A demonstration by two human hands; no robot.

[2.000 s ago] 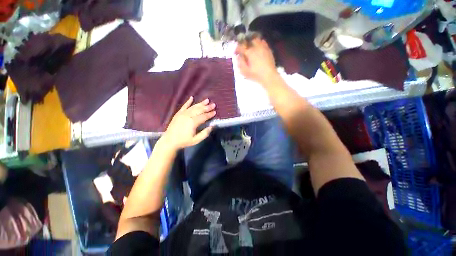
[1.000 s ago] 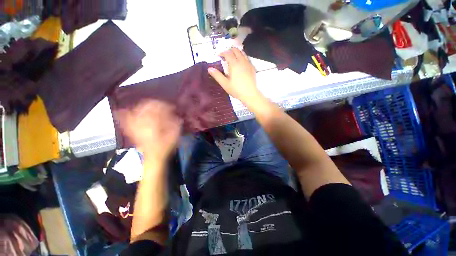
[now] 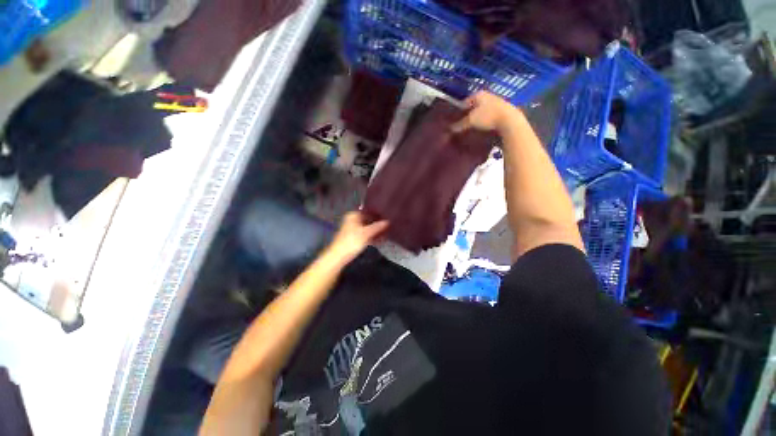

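Observation:
A maroon garment panel (image 3: 419,179) is stretched between my hands, low at my right side beyond the table's front edge. My left hand (image 3: 364,232) pinches its near left corner. My right hand (image 3: 487,115) grips its far right corner. The fingertips of both hands are partly hidden by the cloth. A pale flat surface (image 3: 394,140) shows below and beside the panel; I cannot tell whether the cloth touches it.
The white table (image 3: 162,221) with its ruled front edge is at left. Small dark pieces (image 3: 81,136), yellow-red snips (image 3: 180,102) and a ribbed maroon piece (image 3: 217,38) lie on it. Blue baskets (image 3: 596,111) stand beyond and right of my right arm.
The view has turned to the right, away from the needle area. Both hands have left the table and now hold a maroon panel beside it.

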